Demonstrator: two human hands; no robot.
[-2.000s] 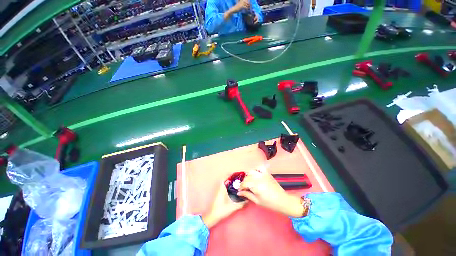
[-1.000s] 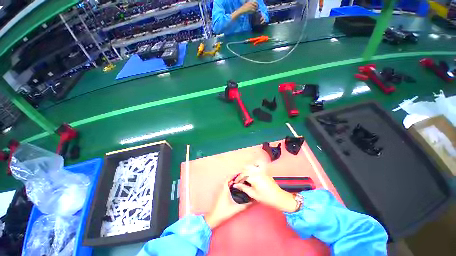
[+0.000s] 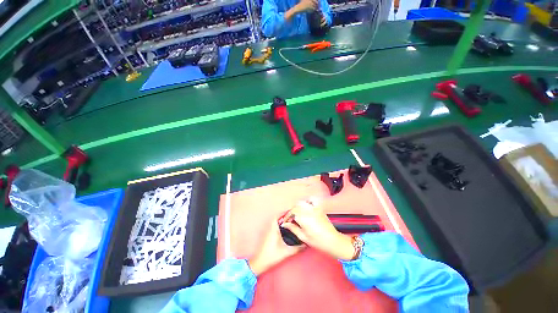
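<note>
A red-and-black tool body lies on the salmon-red mat (image 3: 293, 287), its handle (image 3: 355, 223) pointing right and its head end (image 3: 290, 235) between my hands. My left hand (image 3: 269, 247) holds the dark head end from the left and below. My right hand (image 3: 318, 229) is over it with the fingers bent onto the head, hiding much of it; whether its fingers pinch a small part cannot be told. Two small black covers (image 3: 333, 183) stand at the mat's top right.
A tray of white strips (image 3: 197, 232) and a blue bin (image 3: 111, 208) with plastic bags are left. A dark parts tray (image 3: 489, 226) and cardboard box (image 3: 532, 168) are right. Red-black tools (image 3: 347, 122) lie on the green belt. A person (image 3: 293, 18) works opposite.
The light round face of the head, seen two seconds ago, is now hidden by my right fingers. My hands stay at the head. Tools on the belt shifted slightly left in view.
</note>
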